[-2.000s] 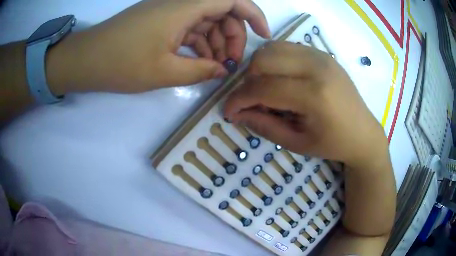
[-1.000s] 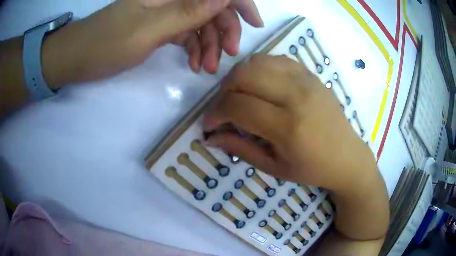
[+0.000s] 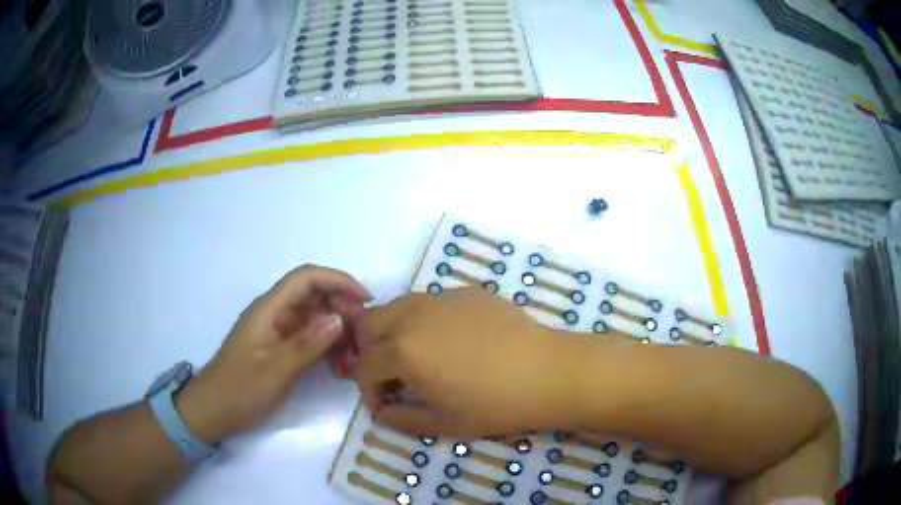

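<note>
The foam packing tray (image 3: 583, 335) lies slanted on the white table, with brown dumbbell-shaped slots. Dark round components with pale centres fill many slot ends; several left ends at the lower left are plain brown. My right hand (image 3: 445, 360) is over the tray's left part, fingers bent down and hiding the slots below. My left hand (image 3: 286, 325), with a light-blue watch strap, is at the tray's left edge, fingers curled and meeting my right fingertips. Whether either hand holds a component is hidden. A small dark component clump (image 3: 597, 206) lies on the table beyond the tray.
Another slotted tray (image 3: 415, 59) lies at the back, beside a white fan (image 3: 158, 35). More trays (image 3: 820, 128) overlap at the right. Tray piles stand at the left edge (image 3: 41, 306) and right edge (image 3: 874, 345). Yellow, red and blue tape lines cross the table.
The head view has turned and shifted, so the back tray and fan now show. My left hand has come in to my right fingertips; a second ago they were apart.
</note>
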